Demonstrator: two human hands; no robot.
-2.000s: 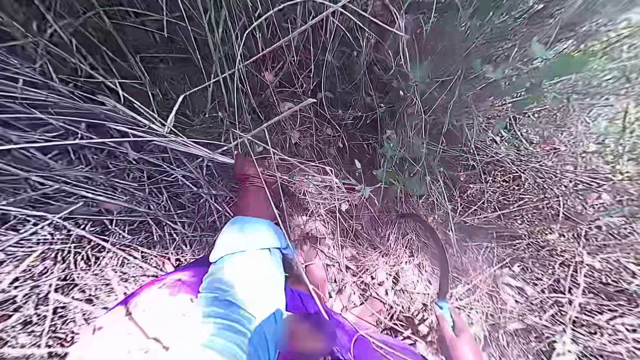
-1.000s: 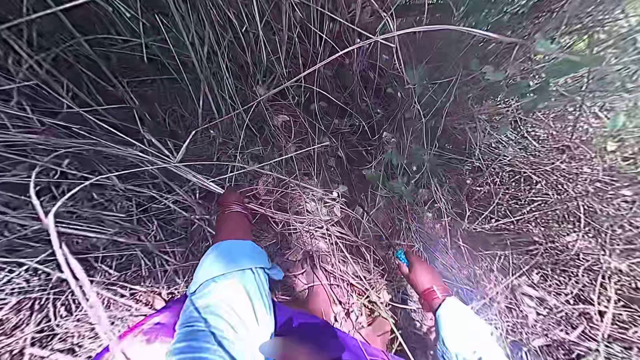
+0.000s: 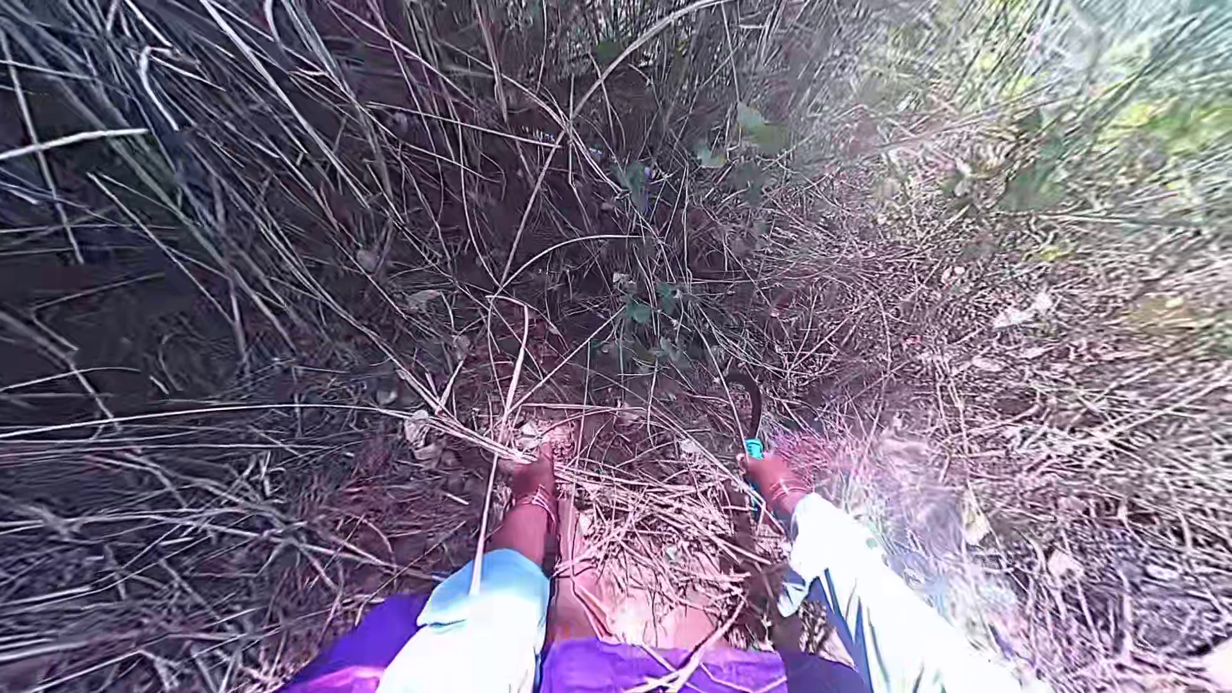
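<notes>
My right hand (image 3: 773, 478) grips the turquoise handle of a sickle (image 3: 754, 409), whose dark curved blade points up and away from me. Bangles circle the wrist. To its left, my left hand (image 3: 532, 474) is closed around dry grass stalks (image 3: 472, 438) low to the ground, their thin ends spreading to the left. Cut or fallen stalks (image 3: 654, 525) lie between the two hands, close to my bare feet. A small green leafy plant (image 3: 654, 313) grows just beyond the hands.
Tall dry grass (image 3: 289, 173) stands thick ahead and to the left. Dry stems and litter (image 3: 1011, 404) cover the ground on the right, with greener growth (image 3: 1165, 125) at the upper right. Purple cloth (image 3: 664, 669) lies over my lap.
The sickle's blade, hidden one second ago, shows again beyond my right hand. My left hand still holds stalks. The view has shifted, showing more of the grass ahead.
</notes>
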